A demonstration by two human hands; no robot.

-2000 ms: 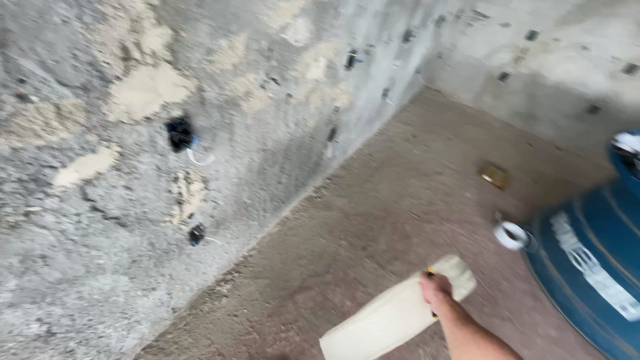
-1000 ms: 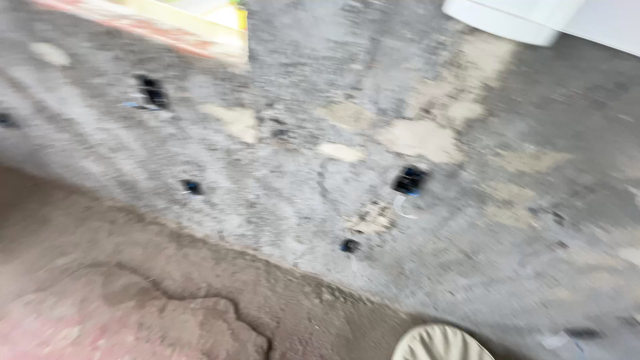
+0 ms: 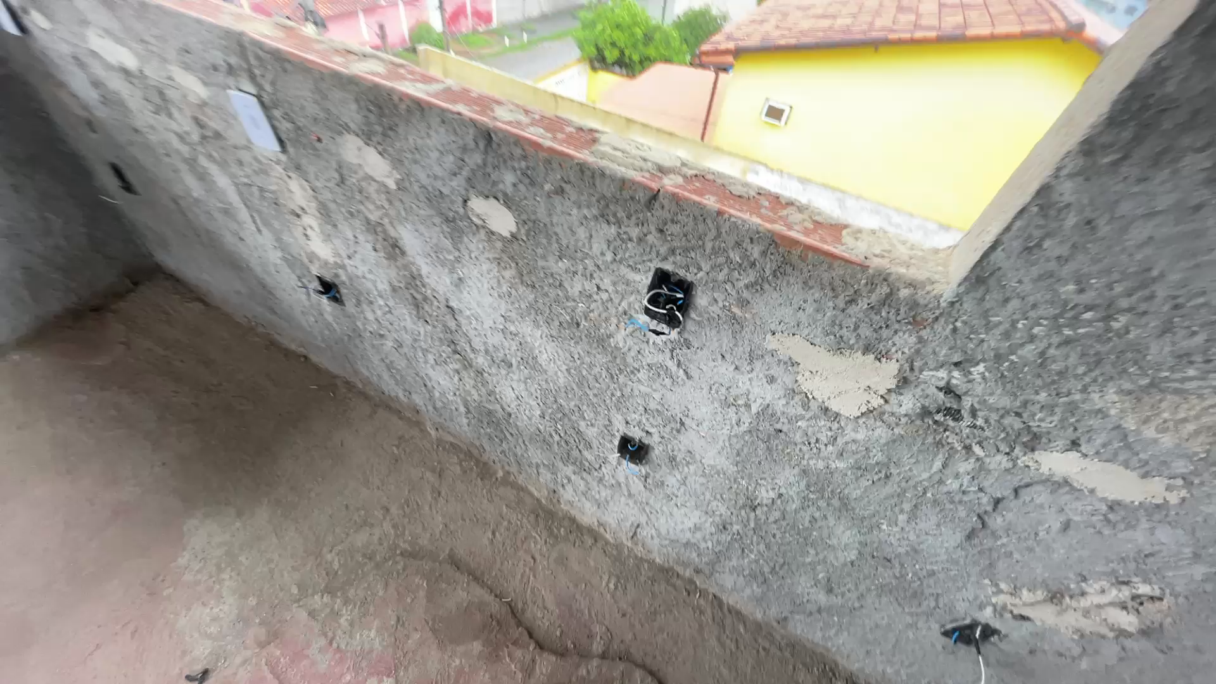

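Note:
Neither my left hand nor my right hand shows at this moment. A rough grey cement-rendered wall (image 3: 532, 351) fills the middle of the head view, with pale mortar patches (image 3: 841, 375) on it. An electrical box (image 3: 668, 301) with white and blue wires loose in it is set in the wall. Below it is a smaller electrical box (image 3: 632, 450) with a blue wire. Further boxes sit low on the wall, one to the left (image 3: 327, 290) and one at the lower right (image 3: 971, 634). A white plate (image 3: 255, 121) is on the upper left of the wall.
The brown dusty floor (image 3: 313, 494) runs along the wall's foot, with a raised, cracked edge near the bottom. An opening with a red brick sill (image 3: 570, 138) looks out on a yellow building (image 3: 855, 123) and a green tree (image 3: 627, 36). Another wall stands at the far left.
The view has swung strongly to the left. The hand holding a long pale board-like piece, seen two seconds ago, and the blue tank are out of view now.

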